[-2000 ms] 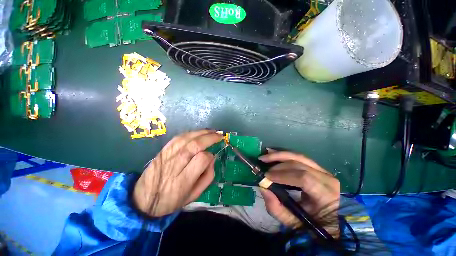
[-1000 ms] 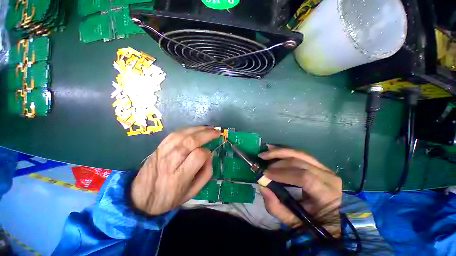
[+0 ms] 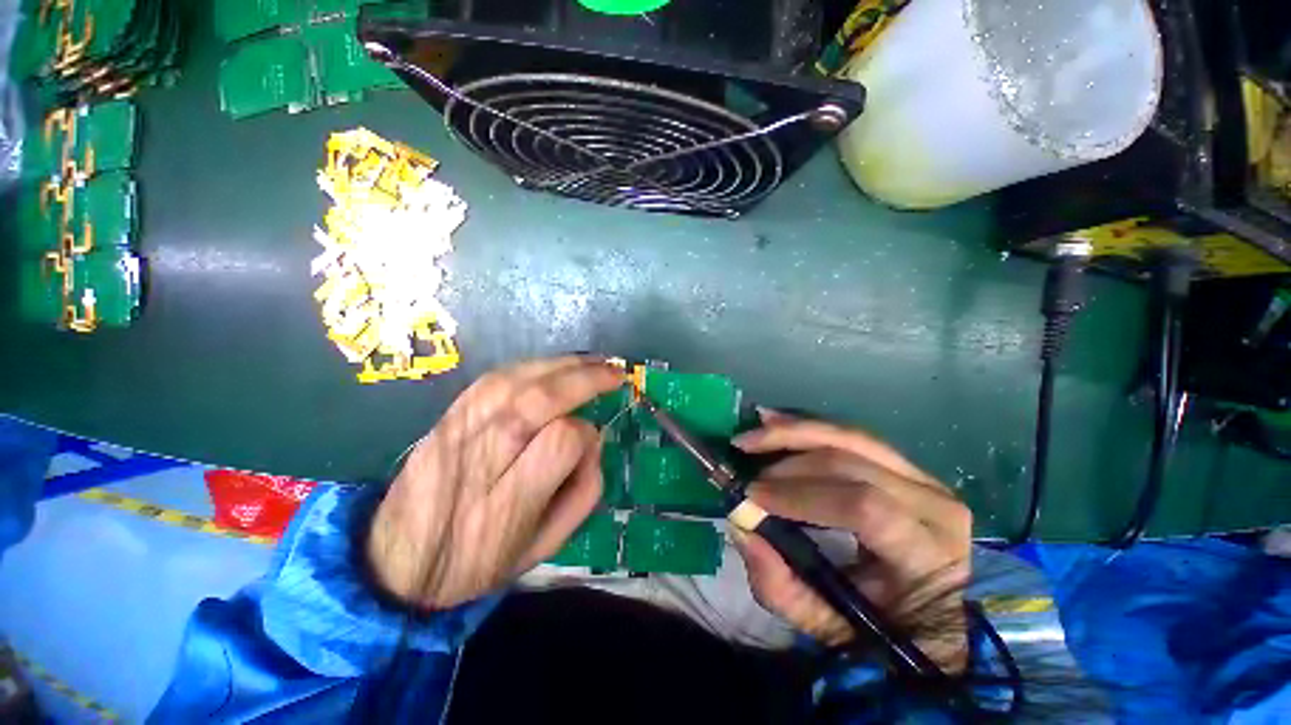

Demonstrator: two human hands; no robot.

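Note:
A green PCB panel lies at the bench's front edge, partly under my left hand. A small orange FPC sits at the middle of its far row. My left hand rests at the panel's left; its forefinger touches the FPC's left end and its fingers hold thin solder wire, which runs to the joint. My right hand holds the soldering iron like a pen, its tip at the FPC's near end. The left hand hides part of the panel's left side.
A pile of loose FPCs lies left of the fume fan. Finished panels are at far left, bare panels behind the pile. A white tub and the soldering station with black cords stand right.
The whole view has shifted slightly, so the fan and piles appear a little higher and further left. Both hands keep nearly the same pose, with the iron tip still at the FPC.

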